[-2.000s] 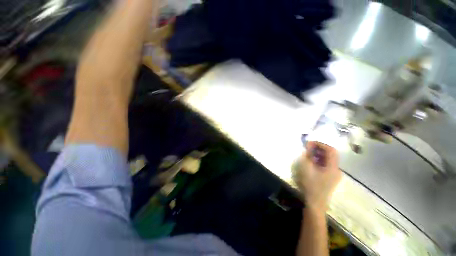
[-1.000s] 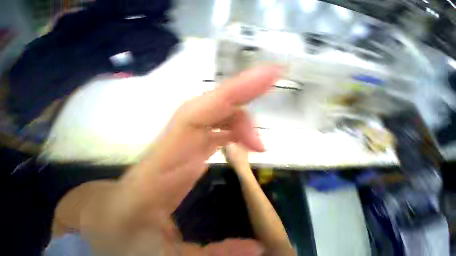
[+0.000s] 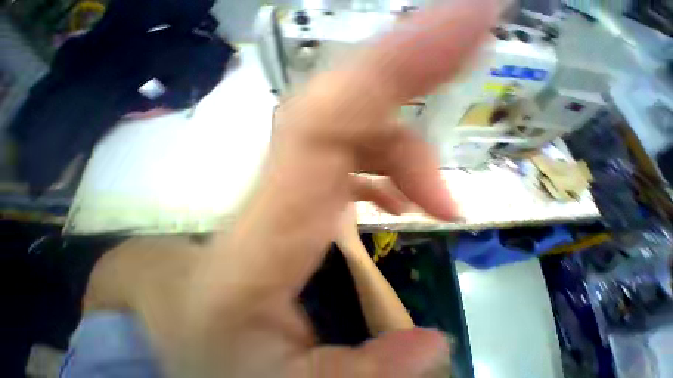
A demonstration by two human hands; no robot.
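My left hand (image 3: 295, 184) is raised very close to the camera, large and blurred. Its fingers are apart and no item shows in it. It covers the needle area of the white sewing machine (image 3: 509, 96) with blue JUKI lettering. My right forearm (image 3: 376, 284) reaches up to the table's front edge. My right hand is almost wholly hidden behind my left hand, so its hold cannot be seen. A dark garment pile (image 3: 81, 103) lies on the table's left side, with a small white label (image 3: 151, 89) and a pink edge on it.
The white table (image 3: 170, 166) has a worn front edge. Tan paper pieces (image 3: 562, 176) lie right of the machine. A blue cloth (image 3: 491, 249) and a pale panel (image 3: 509, 317) are below the table's right side. Clear plastic bags (image 3: 634, 291) are at lower right.
The view has swung right and steadied. My left hand has come from the upper left to close before the camera and shifted slightly right. My right hand has become hidden behind it.
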